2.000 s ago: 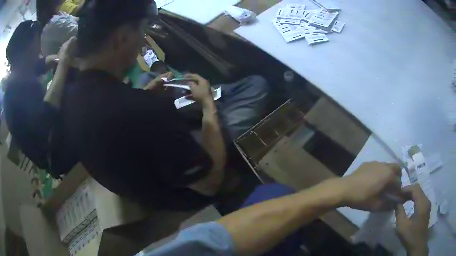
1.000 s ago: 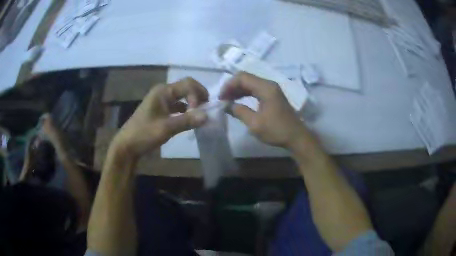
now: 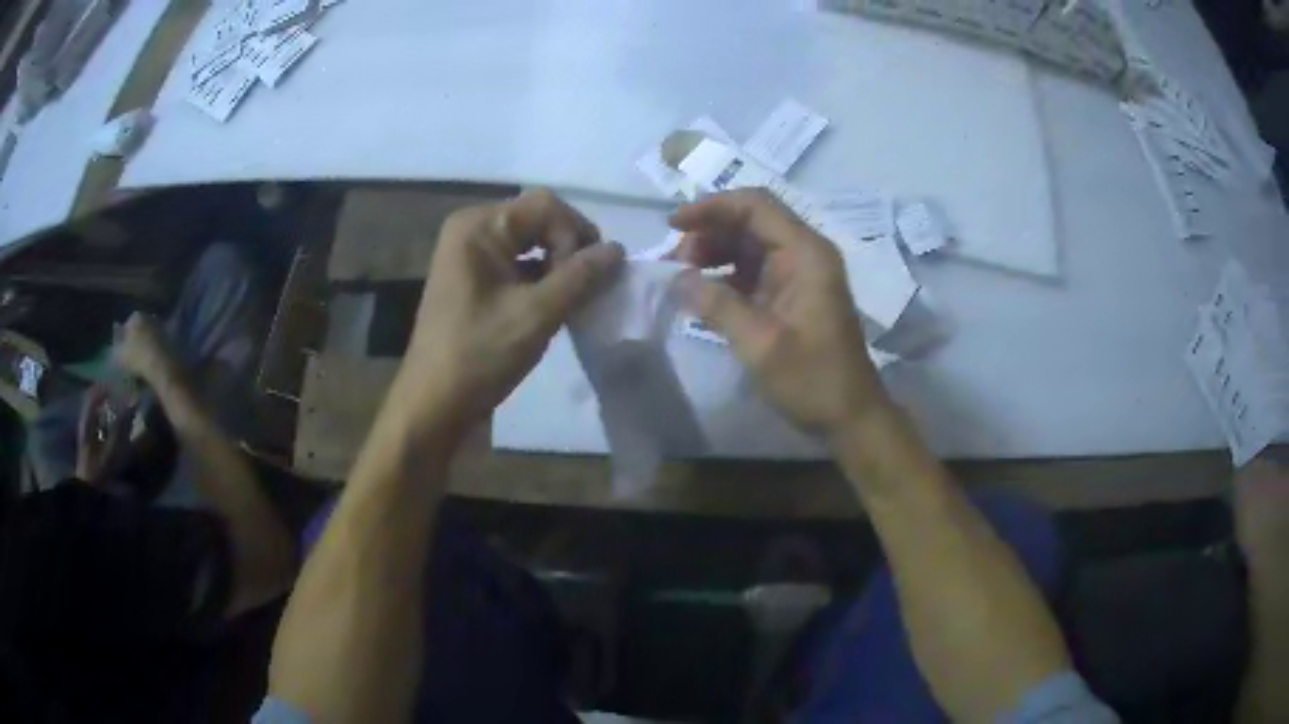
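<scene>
A thin, see-through plastic sleeve (image 3: 643,375) hangs down between my hands over the front edge of the white board. My left hand (image 3: 516,290) pinches its upper left corner between thumb and finger. My right hand (image 3: 763,297) has its thumb and fingers at the upper right corner. Something pale lies in the upper part of the sleeve; its shape is blurred. A white carton (image 3: 886,290) with an open end lies on the board behind my right hand, partly hidden by it.
White slips (image 3: 785,135) lie beside the carton. More piles of slips lie at the back left (image 3: 255,50) and right (image 3: 1227,361). A row of stacked cartons (image 3: 990,21) stands at the far side. A person's arm (image 3: 212,453) is at the left; another arm shows at the right edge.
The view has swung from the person on the left to the board in front of me. Since one second ago, my hands hold the sleeve's top spread slightly wider.
</scene>
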